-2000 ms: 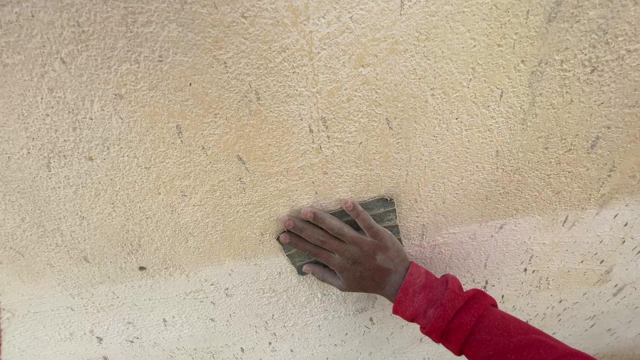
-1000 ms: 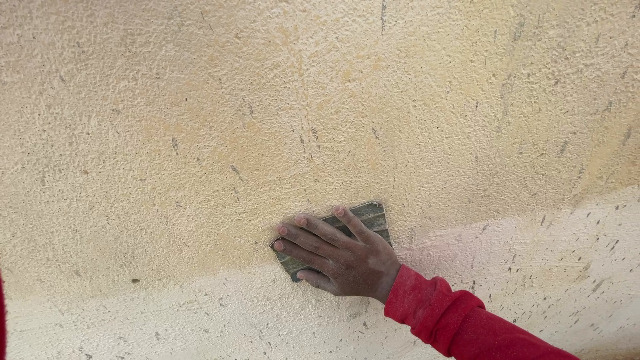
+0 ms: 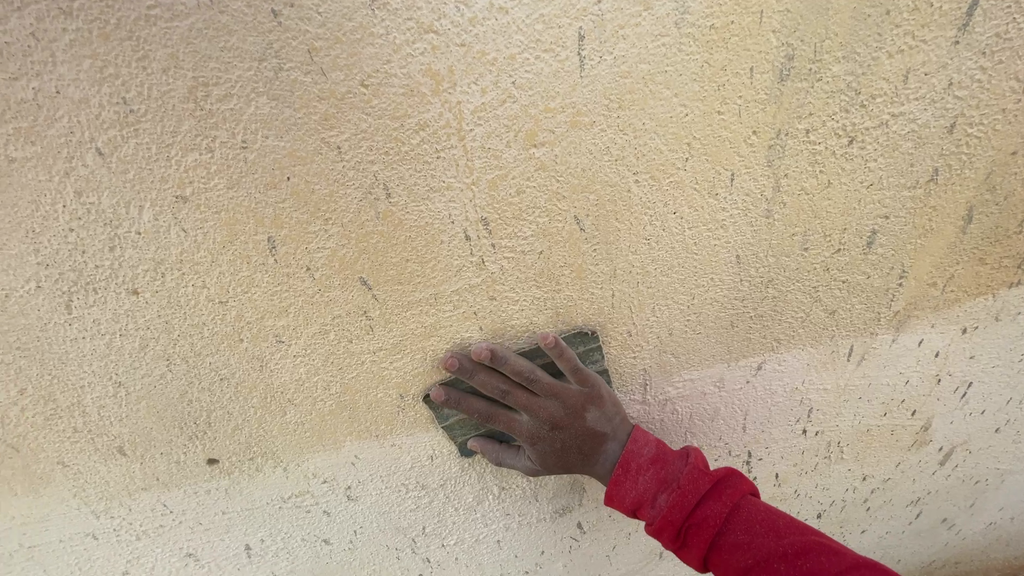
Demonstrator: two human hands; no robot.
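Observation:
My right hand (image 3: 548, 412), in a red sleeve and dusty, lies flat with its fingers spread over a dark green-grey striped sheet (image 3: 588, 349), which looks like sandpaper. The palm and fingers press the sheet against a rough plastered wall (image 3: 480, 200). Edges of the sheet show above the fingers, between them and at the lower left near the thumb. The sheet sits around the line between the yellowish upper part and the paler lower band. My left hand is out of view.
The textured wall fills the whole view. Dark specks and streaks mark it, many of them on the pale lower band (image 3: 880, 416) at the right. A small dark spot (image 3: 212, 462) is at the lower left.
The hand stays on the sheet against the wall, with little plain movement. A strip of red at the left edge one second ago is out of view now.

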